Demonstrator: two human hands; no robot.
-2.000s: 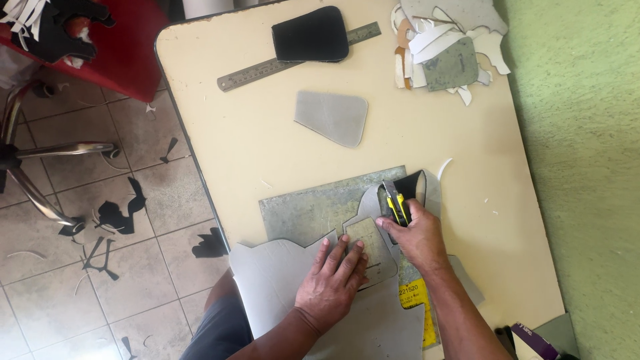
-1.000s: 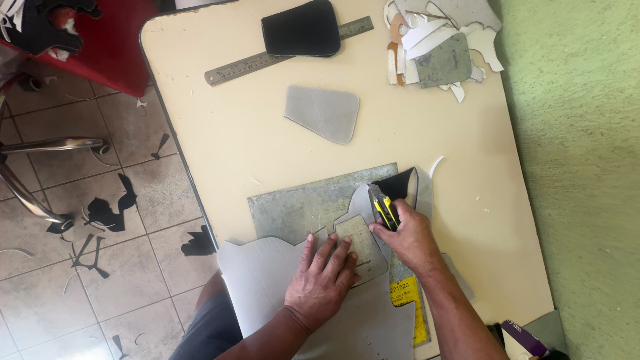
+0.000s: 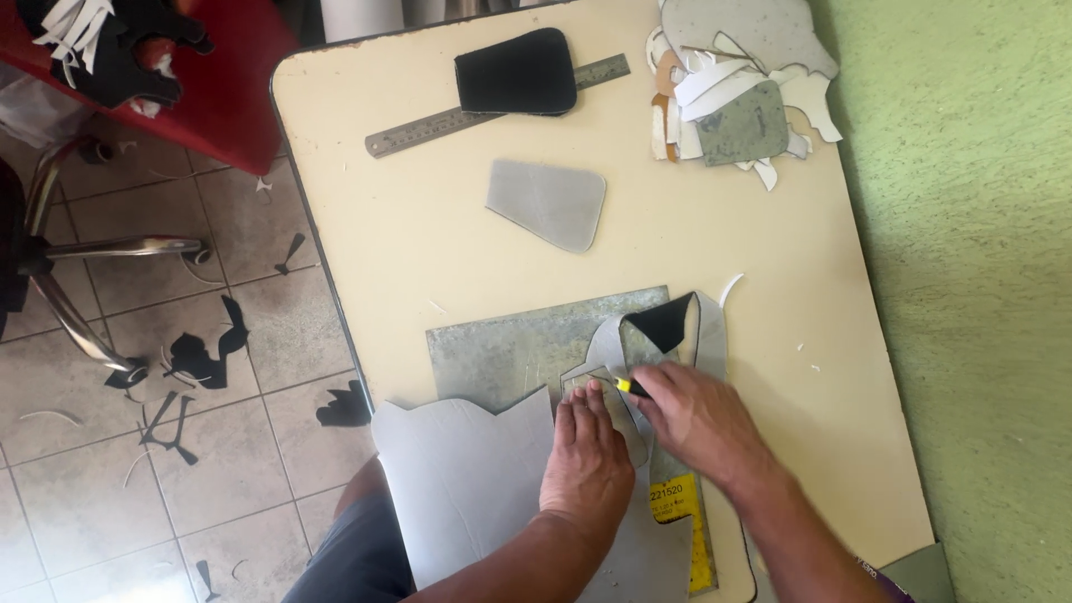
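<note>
My right hand [image 3: 699,423] grips a yellow and black utility knife [image 3: 628,386], its tip at the top edge of a small template [image 3: 599,381]. Flat on that template, fingers together, my left hand [image 3: 590,456] presses it onto a grey sheet of material [image 3: 469,477]. Under the sheet lies a scratched metal plate [image 3: 502,352]. A cut strip of the sheet curls up beyond the knife, showing its black underside [image 3: 666,325]. Farther up the table are a cut grey piece [image 3: 548,203] and a black piece [image 3: 517,73], which rests across a steel ruler [image 3: 414,134].
A pile of offcuts [image 3: 737,100] sits at the table's top right, beside a green wall [image 3: 963,209]. Left of the table, a chair base [image 3: 126,247] stands on tiles among black scraps [image 3: 201,360]. Black and white scraps lie on a red surface [image 3: 226,92] at top left.
My right hand has moved the knife from the curled strip down and left to the template's top edge. My left hand stays on the template.
</note>
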